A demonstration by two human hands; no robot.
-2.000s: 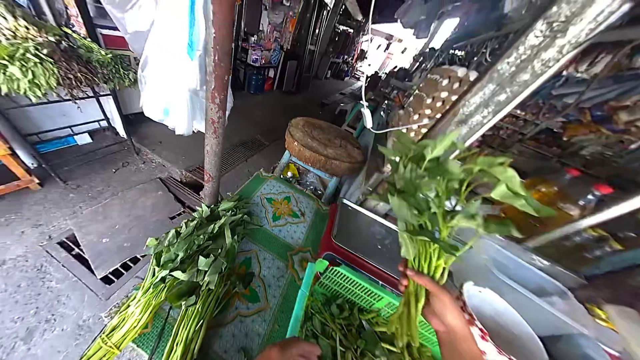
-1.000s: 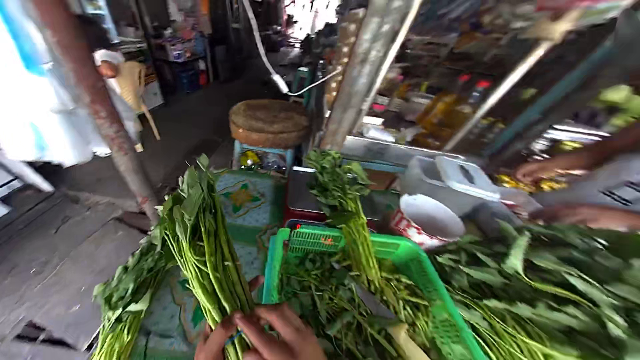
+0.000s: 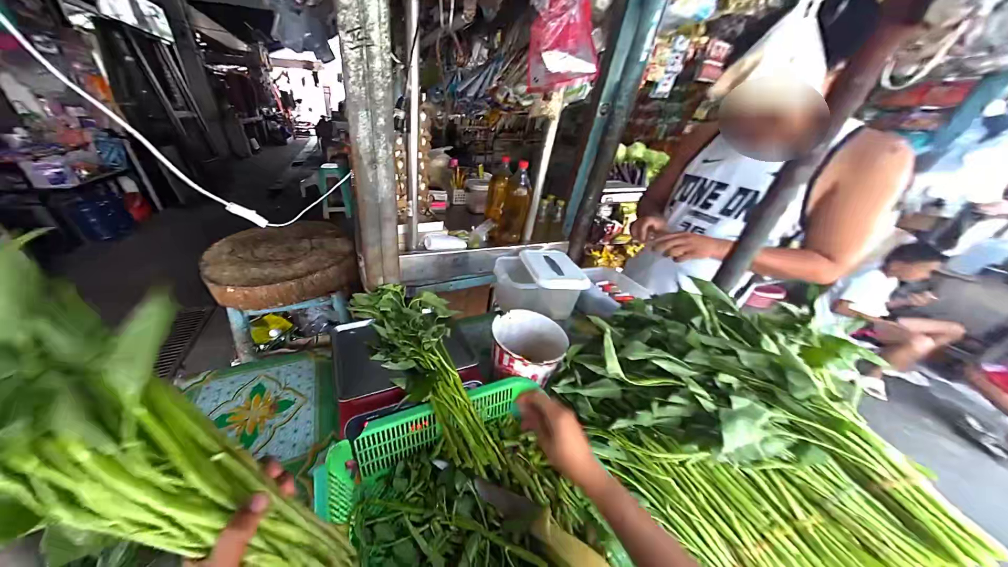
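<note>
At the lower left, my left hand [image 3: 248,516] grips a large bunch of leafy green stems [image 3: 150,449], its leaves blurred near the camera. My right hand [image 3: 551,429] is over the far right corner of a green plastic basket [image 3: 402,433], fingers bent; whether it holds anything cannot be told. Loose greens fill the basket, and a smaller bunch of greens [image 3: 449,386] leans over its far rim. A knife [image 3: 504,500] with a pale handle lies on the greens in the basket. Right of my right hand, a big pile of long-stemmed greens [image 3: 709,465] spreads out.
Behind the basket stand a red-and-white bucket [image 3: 529,346], a clear plastic container [image 3: 535,287] and a dark-topped scale [image 3: 378,362]. A round chopping block [image 3: 279,264] rests on a blue stand at the left. A person [image 3: 756,181] stands beyond the pile, hands at a plastic bag.
The view has swung right. My right hand has left the bunch that both hands were on and moved right over the basket. My left hand has brought a bunch close to the camera.
</note>
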